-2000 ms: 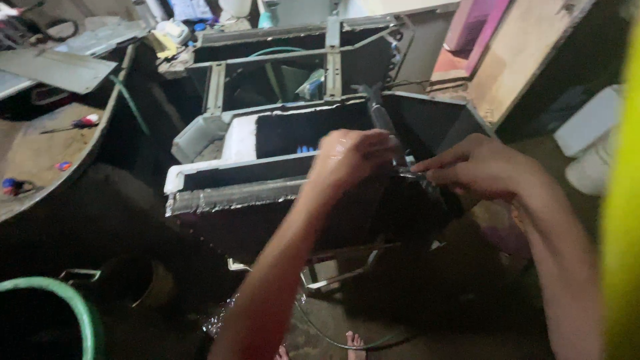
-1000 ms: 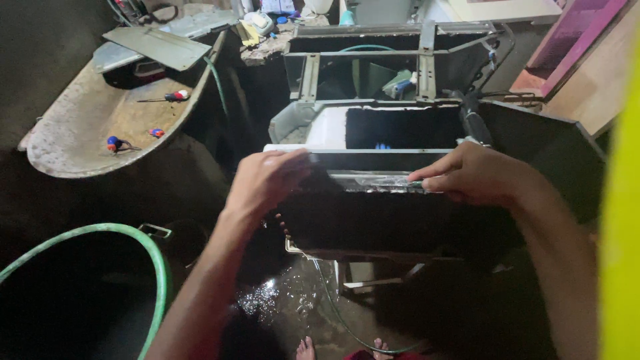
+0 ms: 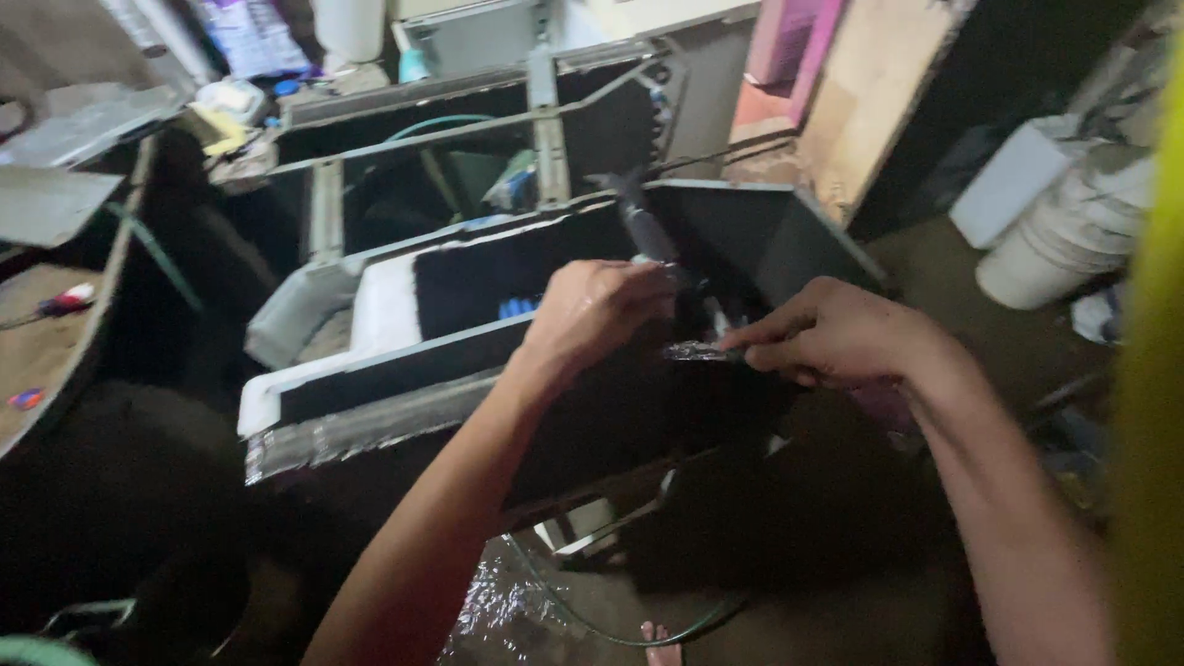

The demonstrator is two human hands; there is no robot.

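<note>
In the head view a long dark open-topped trough (image 3: 592, 444) with a pale rim stands before me. A strip of shiny wrap or tape (image 3: 370, 427) runs along its near edge. My left hand (image 3: 606, 305) is over the rim, fingers curled beside a dark grey pipe or handle (image 3: 647, 229); whether it grips anything is hidden. To the right, my right hand (image 3: 814, 338) pinches the end of a crumpled shiny strip (image 3: 698, 351) between thumb and fingers. A white lining (image 3: 387, 298) and something blue (image 3: 518, 307) show inside the trough.
Behind is a metal frame (image 3: 548, 129) over another dark basin. At left lies a tub (image 3: 120, 277) holding small red and blue items. White buckets (image 3: 1036, 250) stand at right. A thin green hose (image 3: 592, 624) crosses the wet floor near a bare foot (image 3: 661, 643).
The view has swung markedly to the right. My left hand has moved from the trough's left end toward its right part, nearer my right hand, which still pinches the shiny strip.
</note>
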